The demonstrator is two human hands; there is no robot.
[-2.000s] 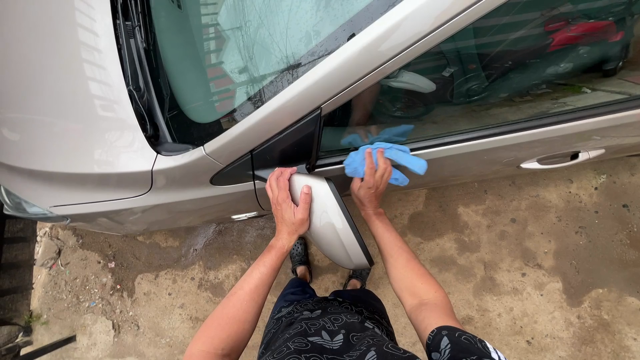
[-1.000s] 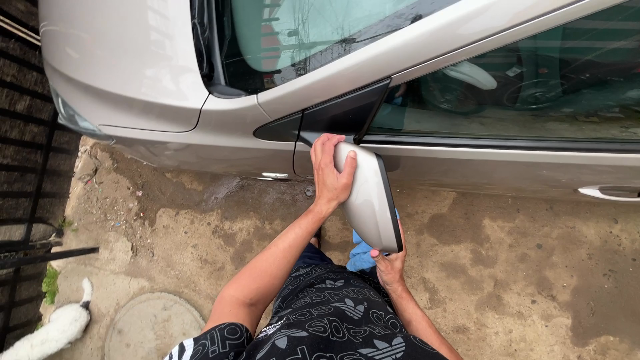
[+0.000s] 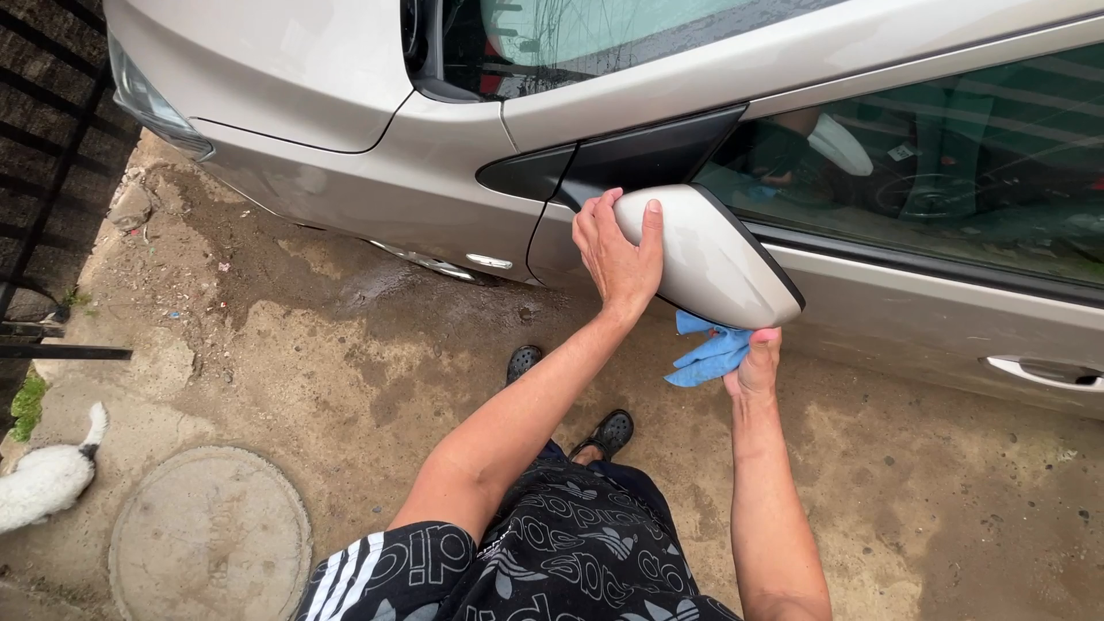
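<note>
A silver side mirror housing (image 3: 711, 250) juts out from the black triangular mount (image 3: 642, 155) on the car door. My left hand (image 3: 621, 254) grips its inner end, thumb on top and fingers over the edge by the mount. At the outer tip is my right hand (image 3: 757, 362), its thumb against the housing's lower edge and its fingers hidden beneath. A blue cloth (image 3: 711, 355) hangs under the mirror, held by my right hand. The mirror's glass side is out of sight.
The car's side window (image 3: 940, 164) and door handle (image 3: 1048, 373) lie to the right, its headlight (image 3: 151, 99) at upper left. A black metal fence (image 3: 52, 172) borders the left. Below it are a white animal (image 3: 47, 483) and a round concrete cover (image 3: 211, 535).
Two seconds ago my right hand held the blue cloth near the side window; it is now at the mirror's outer tip. My left hand has stayed on the housing. The view has shifted toward the car's front.
</note>
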